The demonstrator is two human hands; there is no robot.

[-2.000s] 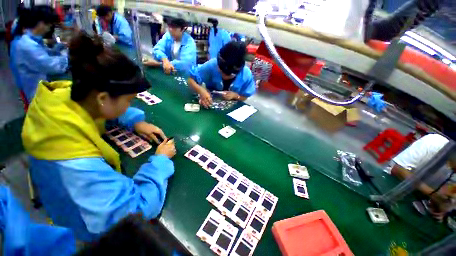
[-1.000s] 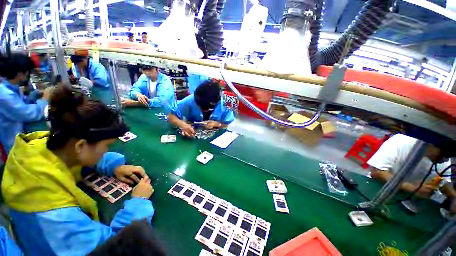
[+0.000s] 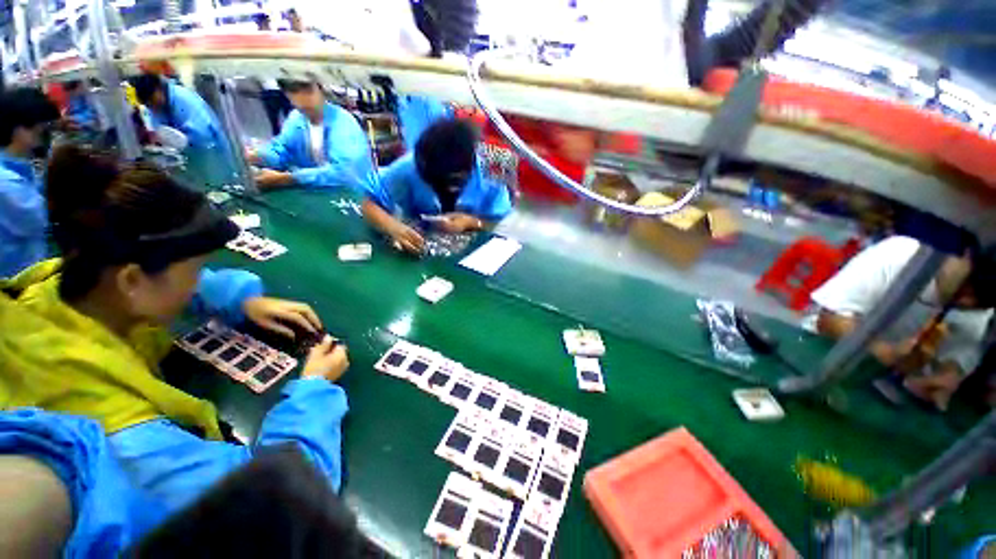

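Note:
Neither of my hands can be made out. Flat white-pink boards with dark square windows (image 3: pixel 513 411) lie edge to edge in rows on the green surface in front. A salmon-red tray (image 3: pixel 623 480) lies to their right, cut off by the lower edge. Small glittering silver-purple parts (image 3: pixel 730 539) are heaped in its near part. A white block-like shell (image 3: pixel 583 342) and one separate board (image 3: pixel 590 375) lie close together beyond the tray.
A neighbour in a yellow hood (image 3: pixel 120 295) works over boards (image 3: pixel 238 355) at left. A blue sleeve (image 3: pixel 82 464) and dark blurred shape (image 3: pixel 257 513) block the lower left. Yellow loops (image 3: pixel 836 480), a clear bag (image 3: pixel 724 331) and metal posts are at right.
Since the last frame the view has tilted down. More of the tray and its glittering parts shows, and the blue sleeve is larger at lower left. The shell and single board appear farther left and higher.

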